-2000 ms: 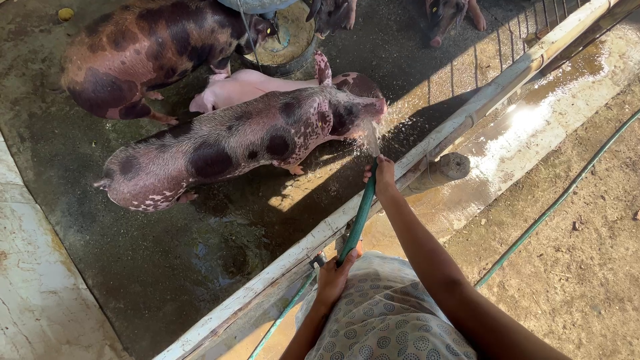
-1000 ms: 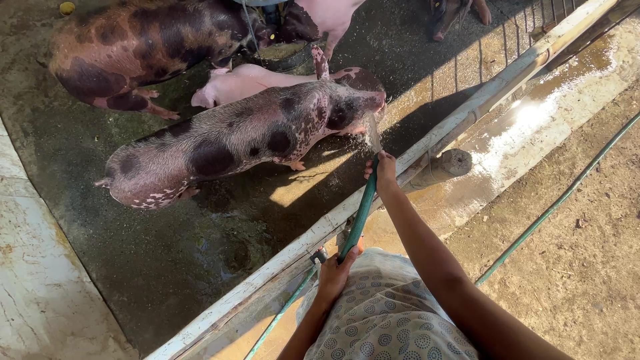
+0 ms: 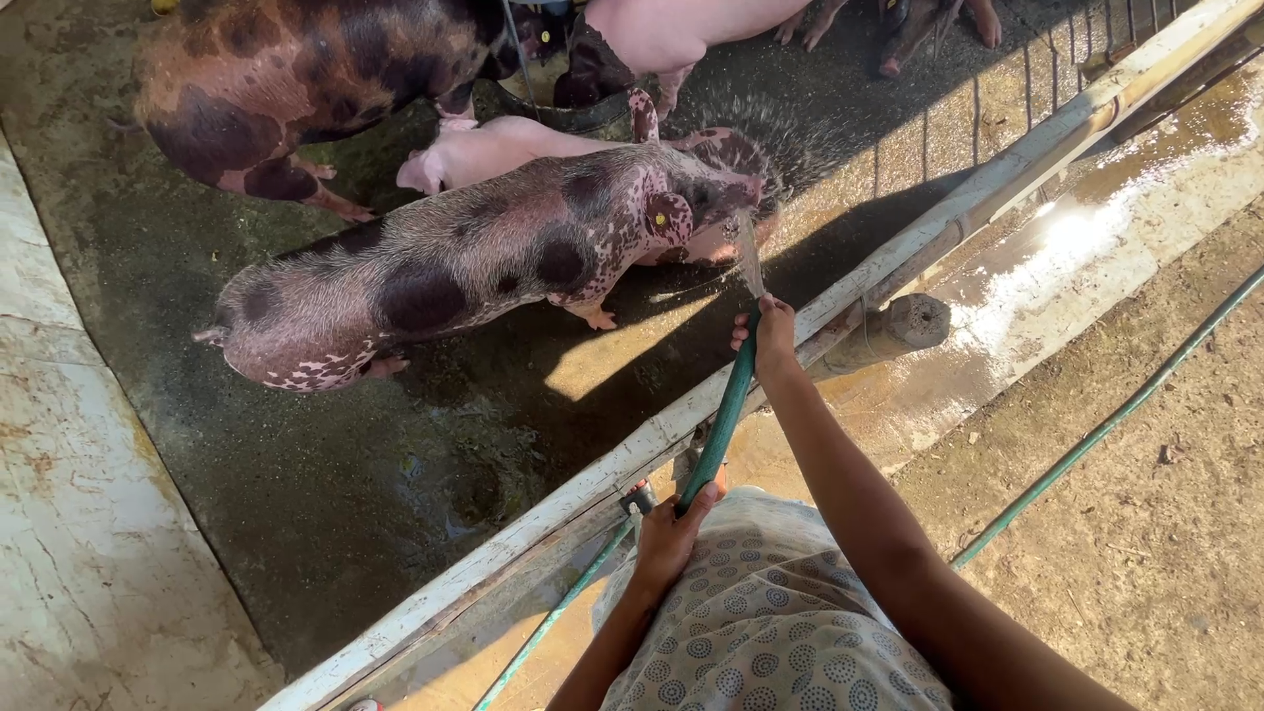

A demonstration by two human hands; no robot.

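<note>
My right hand (image 3: 773,336) grips a green garden hose (image 3: 729,415) close to its mouth, just over the rail of the pen. Farther down, near my body, my left hand (image 3: 673,533) is closed round the same hose. A stream of water (image 3: 750,257) leaves the hose and strikes the snout of a spotted pig (image 3: 425,267) with a yellow ear tag, and spray flies beyond its head. A pink pig (image 3: 504,148) lies partly hidden behind it, and part of another spotted body shows under its head.
A weathered rail (image 3: 681,420) runs diagonally between me and the pen. A brown spotted pig (image 3: 306,89) and a pink pig with a dark head (image 3: 671,35) stand at a round feeder (image 3: 592,114). A post end (image 3: 918,321) juts outside the rail. Another hose stretch (image 3: 1106,425) crosses the ground. At left is a low wall (image 3: 89,513).
The pink pig with the dark head has come to the feeder. Water spray now spreads wider past the spotted pig's snout. Both hands keep their hold on the hose.
</note>
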